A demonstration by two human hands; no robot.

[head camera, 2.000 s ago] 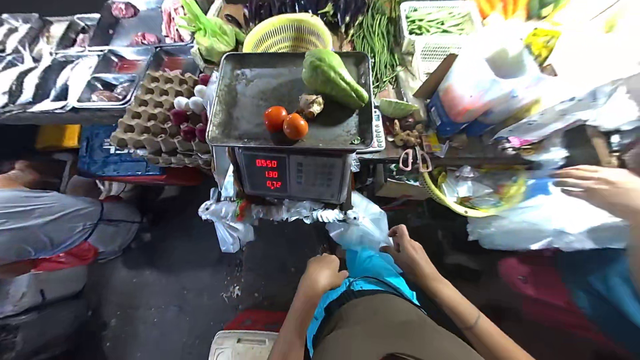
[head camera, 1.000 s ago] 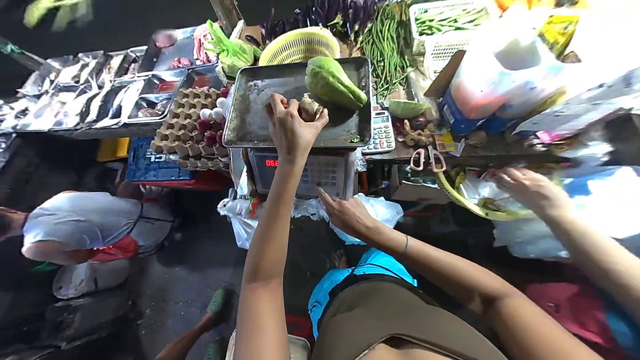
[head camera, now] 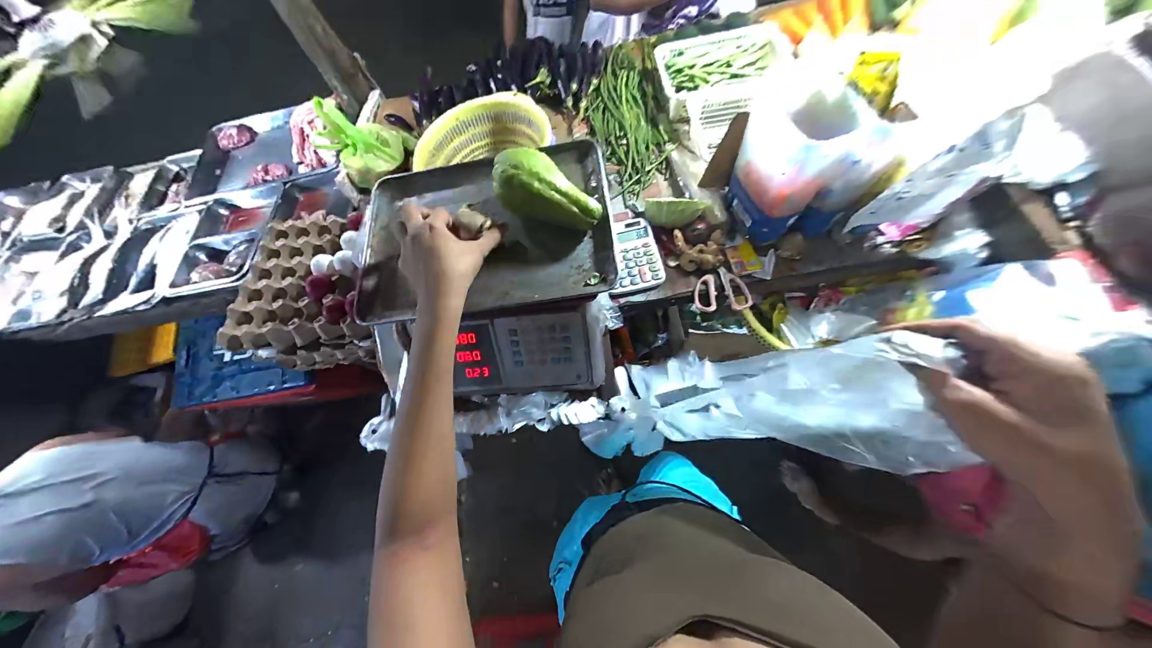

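My left hand (head camera: 450, 238) reaches over the metal tray (head camera: 549, 277) of a digital scale, its fingers around what looks like a garlic bulb (head camera: 472, 221). A green chayote-like vegetable (head camera: 544, 189) lies at the tray's back right. Red digits glow on the scale (head camera: 549, 351) below the tray. At the right, my right hand (head camera: 1017, 387), blurred, grips the end of a thin clear plastic bag (head camera: 810, 400), stretched sideways from the bunch of bags (head camera: 540, 412) hanging along the scale's front.
Left of the scale are an egg tray (head camera: 288, 270) and trays of fish (head camera: 117, 243). Behind it stand a yellow basket (head camera: 486, 126) and long beans (head camera: 625, 117). To the right lie a calculator (head camera: 636, 252) and scissors (head camera: 722, 292). A person (head camera: 135, 504) is at the lower left.
My right hand has moved right from the scale's front and now holds a plastic bag. My left hand has come up onto the tray. Two tomatoes seen there two seconds ago no longer show.
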